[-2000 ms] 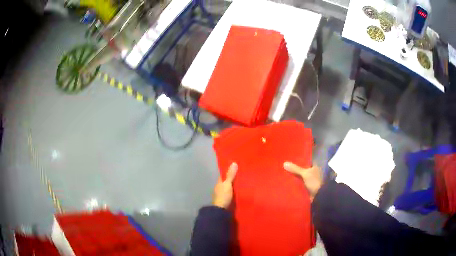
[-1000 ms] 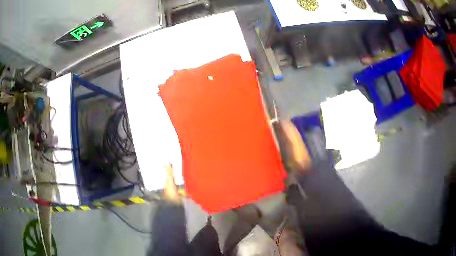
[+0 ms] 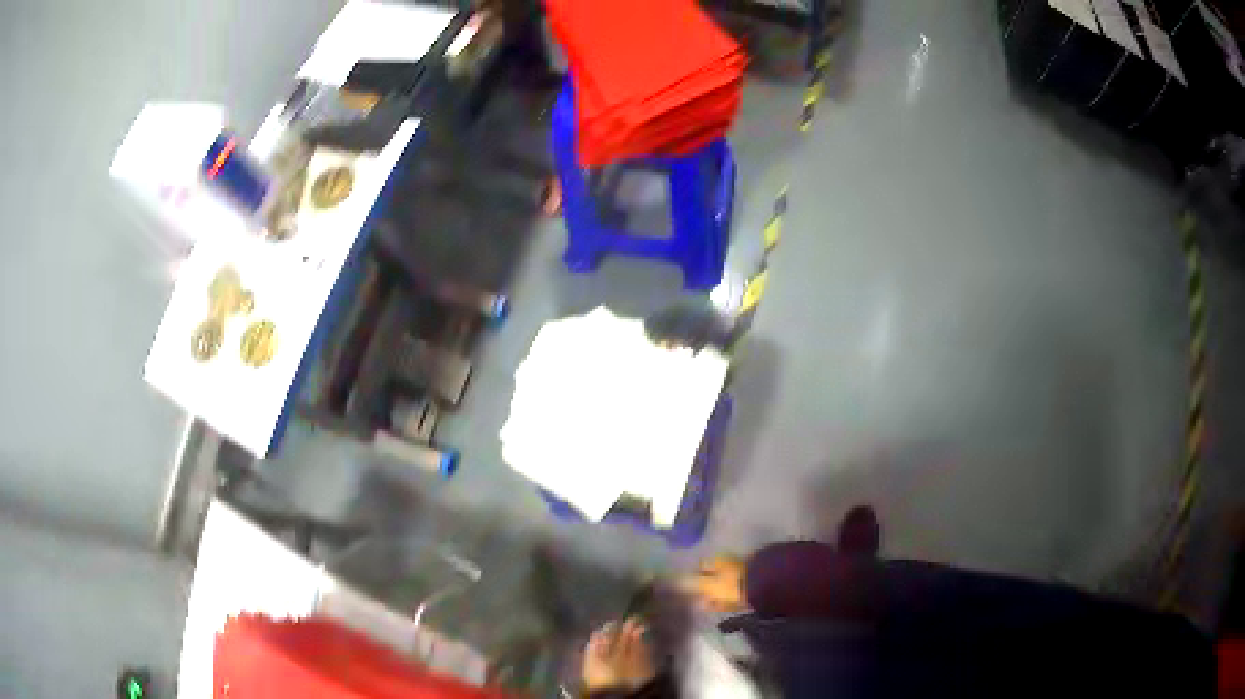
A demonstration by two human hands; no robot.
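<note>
A red panel or stack [image 3: 321, 662] shows at the bottom left over the white side table [image 3: 253, 574], cut off by the lower edge. My right hand [image 3: 717, 582] is small and blurred at the bottom centre, at the end of a dark sleeve. It is apart from the red pieces; its finger shape is unclear. My left hand cannot be made out. A blurred skin-coloured shape lies at the lower edge; I cannot tell if it is a hand or a foot. A white stack [image 3: 614, 410] sits on a low blue stool.
Another blue stool [image 3: 642, 246] holds a fanned red stack [image 3: 655, 82] at the top. A blue-edged white bench [image 3: 246, 410] at left holds fastener dishes [image 3: 258, 343] and a white machine head [image 3: 171, 171]. Yellow-black tape [image 3: 767, 260] crosses the grey floor. Dark boxy objects stand top right.
The view has swung to the right. The red stack, held in both hands earlier and then over the white table, now shows only at the lower left, with my right hand away from it.
</note>
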